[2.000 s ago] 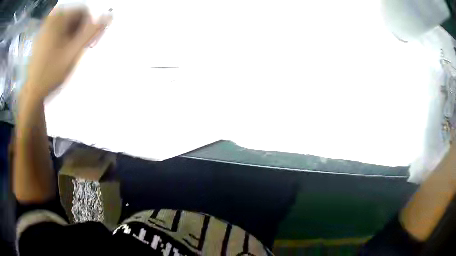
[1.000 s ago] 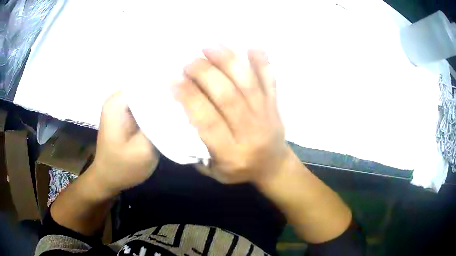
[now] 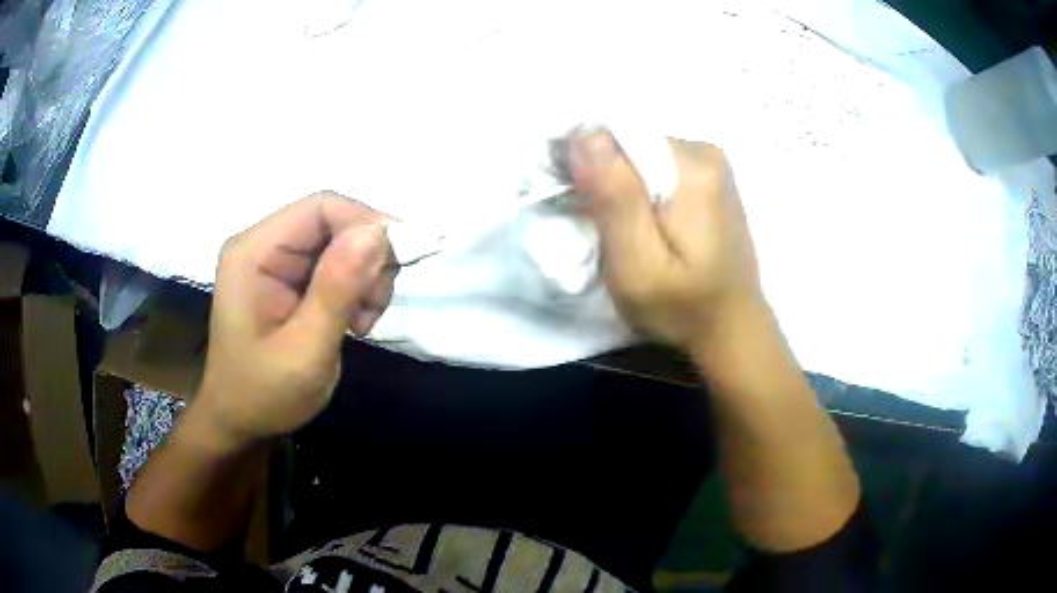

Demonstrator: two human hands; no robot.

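My left hand (image 3: 296, 313) is left of centre, above the near edge of the white cloth bench cover (image 3: 811, 232). Its thumb and fingers pinch a thin white cable (image 3: 420, 257). My right hand (image 3: 678, 238) is right of centre, partly blurred, and grips a small crumpled white rag (image 3: 562, 249). The cable seems to run from the left fingers toward the rag, but glare hides much of it. Whether the rag wraps the cable cannot be told.
A translucent white bottle (image 3: 1006, 110) lies at the upper right. A whitish-grey cable heap (image 3: 1040, 295) is at the right edge. Clear plastic bags (image 3: 58, 87) are at the upper left. An open cardboard box (image 3: 110, 429) with whitish bundles stands at the lower left.
My hands were far apart, then came together near the front of the cloth. They are now apart again, with the cable at the left fingers and the rag showing in the right hand.
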